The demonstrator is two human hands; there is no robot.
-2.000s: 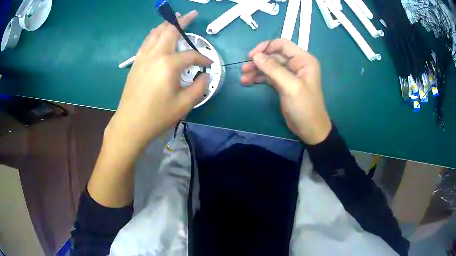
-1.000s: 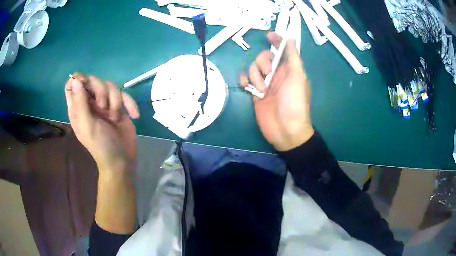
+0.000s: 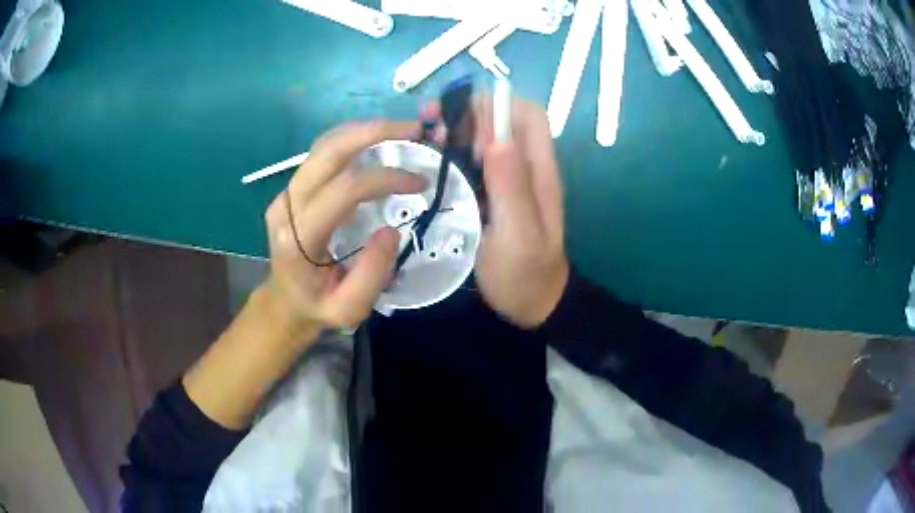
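Observation:
The round white housing [image 3: 441, 263] is in front of me at the bench's near edge, its hollow side facing up. My left hand [image 3: 336, 215] grips its left side, fingers reaching inside. A black antenna cable [image 3: 438, 195] runs across the housing, and its thin wire loops over my left hand. My right hand [image 3: 522, 205] is at the housing's right side, blurred, with a short white piece [image 3: 502, 110] held at its fingers. A dark blue-black cable part [image 3: 456, 100] shows between the hands; which hand holds it is unclear. A white antenna arm [image 3: 274, 168] sticks out at the left.
White antenna arms [image 3: 612, 75] lie in a pile along the far middle and right. A sheaf of black cables [image 3: 811, 95] with shiny blue-yellow tips [image 3: 838, 200] lies at the right, beside whitish-silver parts [image 3: 871, 40]. White housings [image 3: 35, 45] stand at the far left.
My left hand has come back from the left onto the housing. My right hand has moved left to the housing's side with the white piece. The housing now shows its hollow side and sits slightly further right.

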